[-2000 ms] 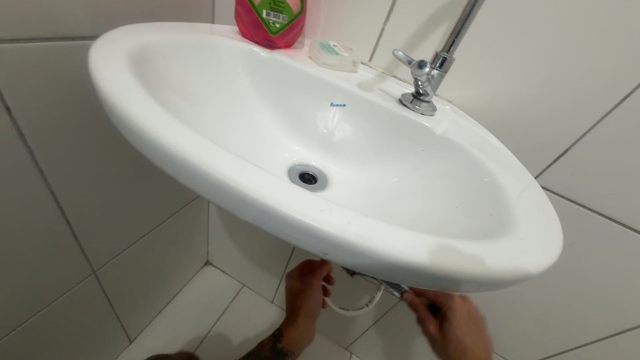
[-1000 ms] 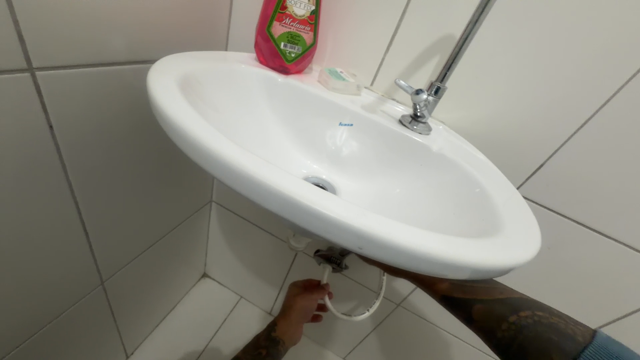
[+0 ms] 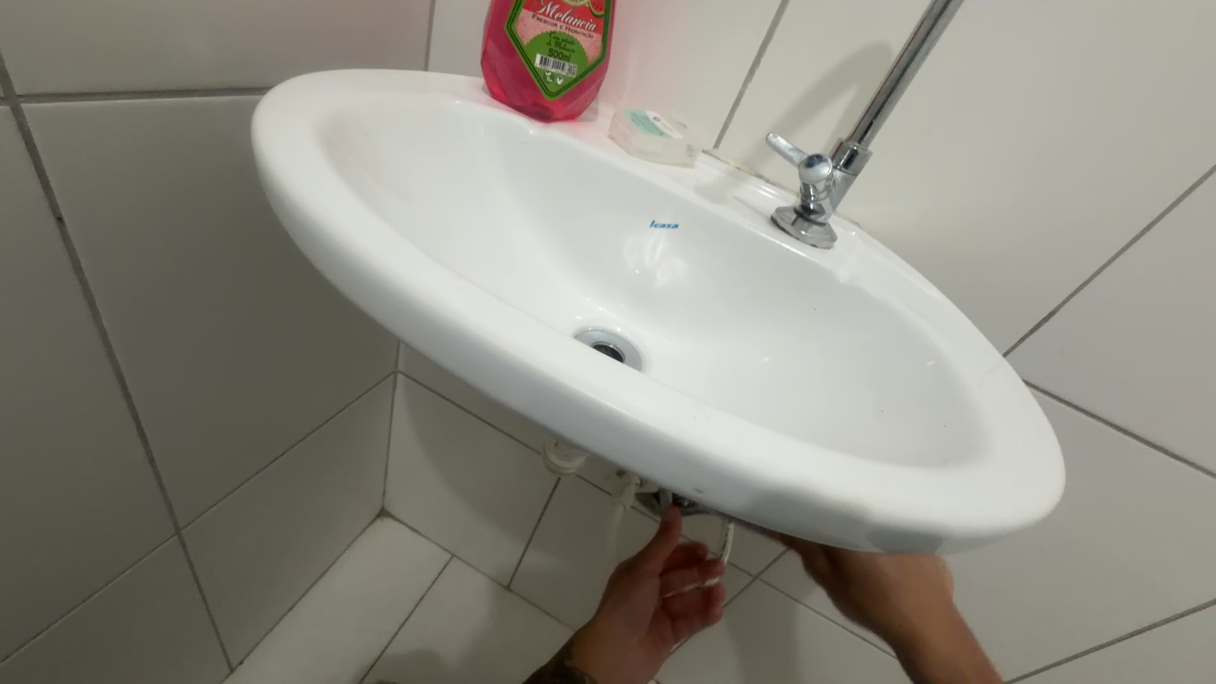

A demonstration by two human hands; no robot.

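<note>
A white ceramic washbasin [image 3: 380, 256] with a drain [image 3: 608, 349] fills the middle. Below its front rim, my left hand [image 3: 660, 594] has its thumb raised against a metal fitting [image 3: 670, 502], its other fingers curled near a thin white hose [image 3: 728, 543]. More of the white hose [image 3: 617, 518] hangs left of the fitting. My right hand [image 3: 869, 584] reaches up under the basin to the right; its fingertips, and anything in them, are hidden by the rim.
On the basin's back ledge stand a bottle of pink liquid soap [image 3: 546, 57], a clear soap box [image 3: 654, 136] and a chrome tap [image 3: 807, 199] with a metal pipe [image 3: 898, 85] rising from it. A white pipe end [image 3: 563, 458] shows underneath. Tiled walls [image 3: 209, 285] meet at the left.
My left hand has shifted from the hanging hose up to the metal fitting. My right hand, mostly hidden under the basin one second ago, shows again below the rim.
</note>
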